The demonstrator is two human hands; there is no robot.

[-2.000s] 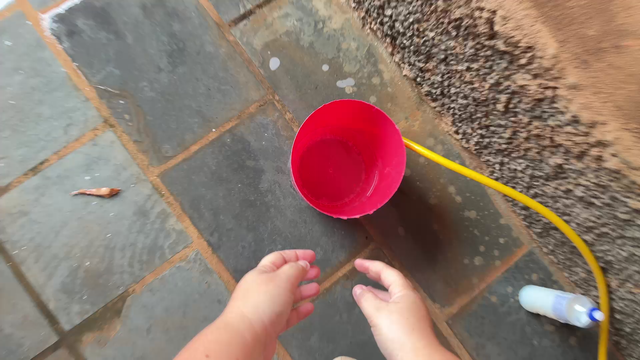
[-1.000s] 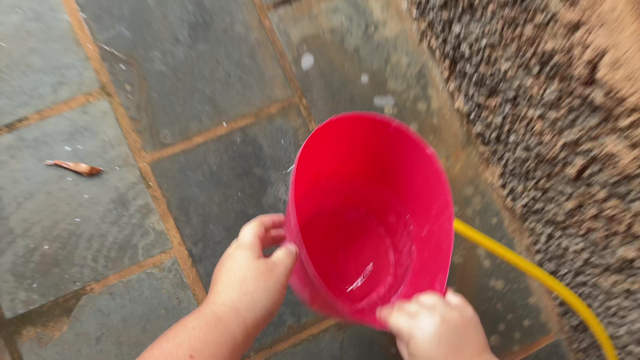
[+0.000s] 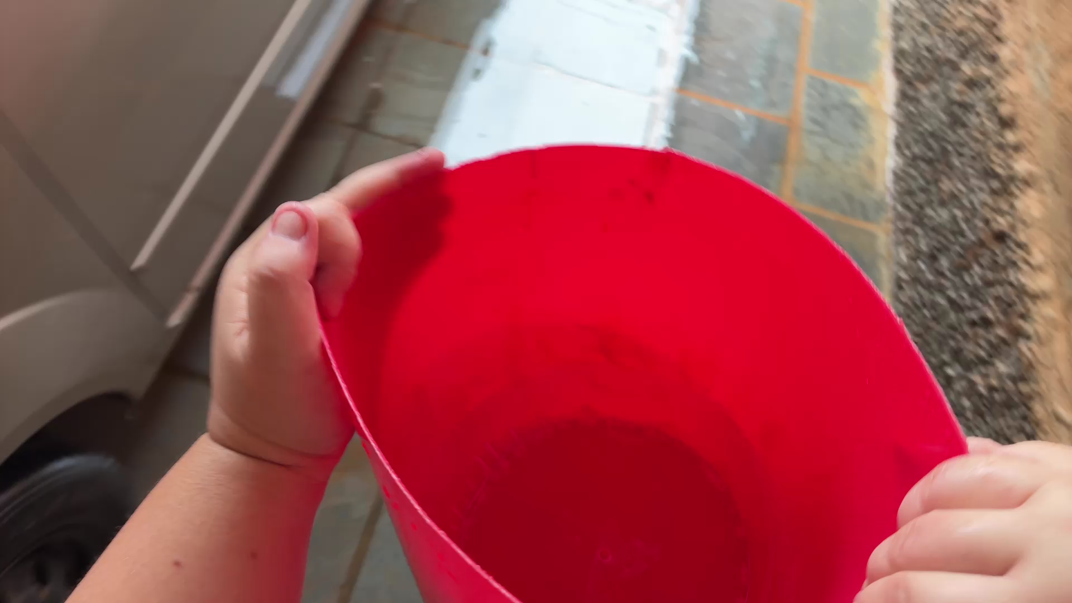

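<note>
A red plastic bucket (image 3: 636,335) fills the middle of the head view, its mouth turned toward me and the round bottom showing inside. My left hand (image 3: 285,327) grips the rim at the left, thumb and fingers curled over the edge. At the lower right, my right hand (image 3: 980,519) holds the opposite side of the rim; part of it is cut off by the frame edge. The bucket's near edge runs out of view at the bottom. I see no water that I can make out in it.
The side of a car (image 3: 109,167) with a black wheel (image 3: 63,519) stands close on the left. Slate paving (image 3: 737,59) with orange joints lies beyond the bucket, with a bright whitish patch (image 3: 553,75). A gravel strip (image 3: 955,209) borders bare earth (image 3: 1051,167) at the right.
Two seconds ago the bucket stood on the paving with both hands apart from it. Both hands have taken hold of its rim and lifted it. The view has swung to show the car.
</note>
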